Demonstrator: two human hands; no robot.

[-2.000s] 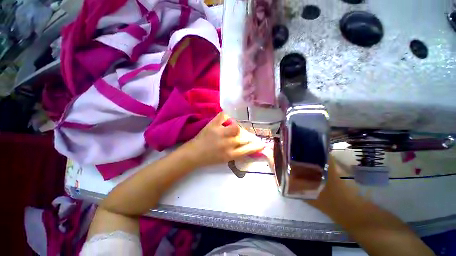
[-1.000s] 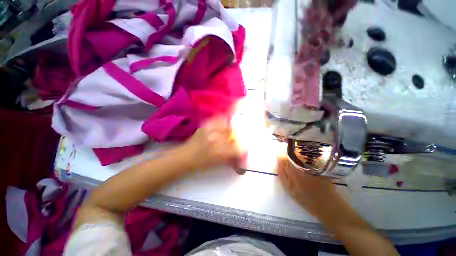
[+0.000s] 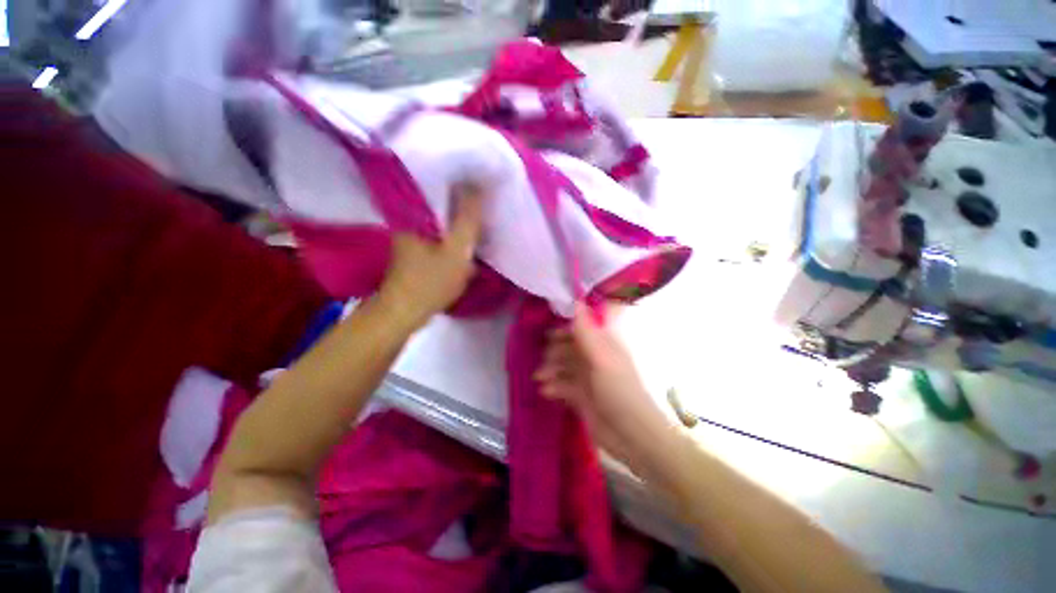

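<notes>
The pale lilac-white garment piece with magenta bands (image 3: 510, 214) is lifted at the left part of the table, blurred by motion. My left hand (image 3: 438, 257) grips its pale and magenta cloth, fingers partly in the folds. My right hand (image 3: 588, 361) pinches its magenta edge just below the pale cloth. A long magenta part (image 3: 540, 440) hangs from there over the table's front edge. The white sewing machine head (image 3: 857, 261) stands to the right, apart from both hands and the cloth.
The white table (image 3: 741, 359) has a grey front edge. A small dark hook-shaped part (image 3: 681, 407) lies right of my right hand. A green ring (image 3: 944, 397) is under the machine arm. Dark red cloth (image 3: 127, 336) is far left; more magenta cloth (image 3: 400, 498) lies below the edge.
The view has swung left and back from the machine. Both hands have moved left, away from the needle area. The garment heap is now raised and spread, with magenta cloth hanging down.
</notes>
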